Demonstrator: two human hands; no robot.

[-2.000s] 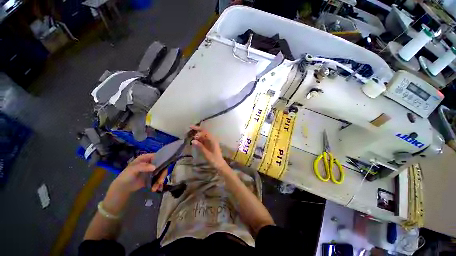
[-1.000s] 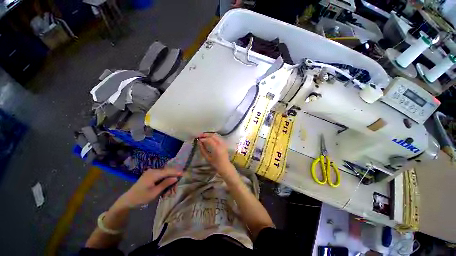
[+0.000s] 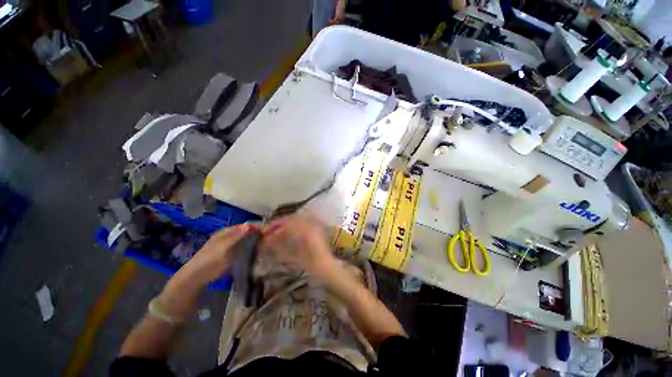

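A long narrow grey fabric band (image 3: 324, 190) runs from the back of the white table, left of the yellow tape, down to my hands at the front edge. My left hand (image 3: 217, 254) grips grey fabric, and a dark grey length hangs below its fingers over the beige-brown apron (image 3: 302, 316). My right hand (image 3: 298, 243) is blurred, close to my left hand, with its fingertips at the band; its exact grip is hard to see.
Grey cut pieces (image 3: 184, 143) are heaped at the left above a blue crate (image 3: 158, 263). A white bin (image 3: 435, 65) stands behind the table. The JUKI machine (image 3: 538, 177), printed tape (image 3: 398, 221) and yellow-handled scissors (image 3: 469, 252) are on the right. A person's arm shows at the top.
My hands have come together at the table's front edge. The band on the table now lies narrower and straighter. The view has shifted slightly.
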